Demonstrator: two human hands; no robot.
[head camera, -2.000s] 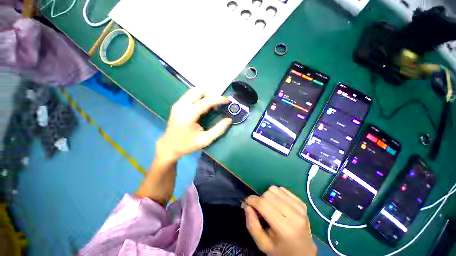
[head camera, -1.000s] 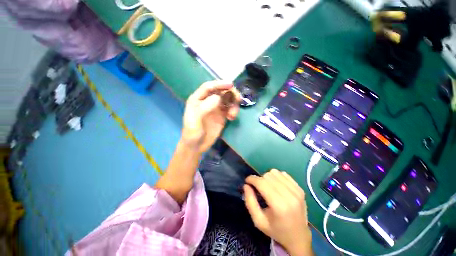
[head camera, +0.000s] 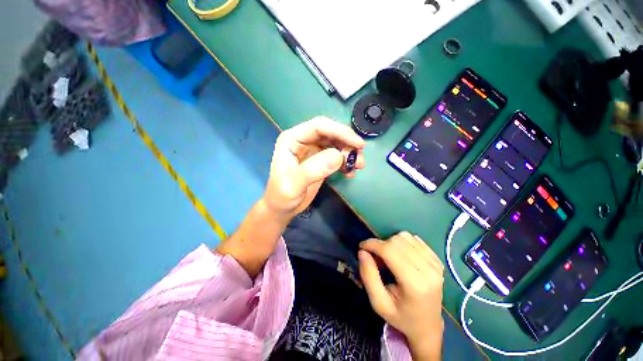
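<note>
My left hand (head camera: 310, 166) pinches a small dark ring (head camera: 350, 161) between thumb and fingertips, just off the mat's front edge. Beside it, the round black charging case (head camera: 372, 113) lies open on the green mat, its centre post bare and its lid (head camera: 396, 87) tilted back. My right hand (head camera: 405, 282) is at the bench edge with fingers curled; whether it holds something is hidden. Four phones lie in a slanted row with lit dark screens: the first (head camera: 448, 130), the second (head camera: 502, 169), the third (head camera: 522, 236) and the fourth (head camera: 562, 283).
Loose rings lie on the mat, one behind the first phone (head camera: 451, 46) and one at the right (head camera: 603, 210). A white ring tray (head camera: 352, 35) is at the back. White cables (head camera: 451, 257) run to the middle phones. A black fixture (head camera: 574, 88) stands back right.
My left hand has left the case and now holds the ring that sat on its post. The view has shifted, so the bench sits differently. My right hand stays near the edge.
</note>
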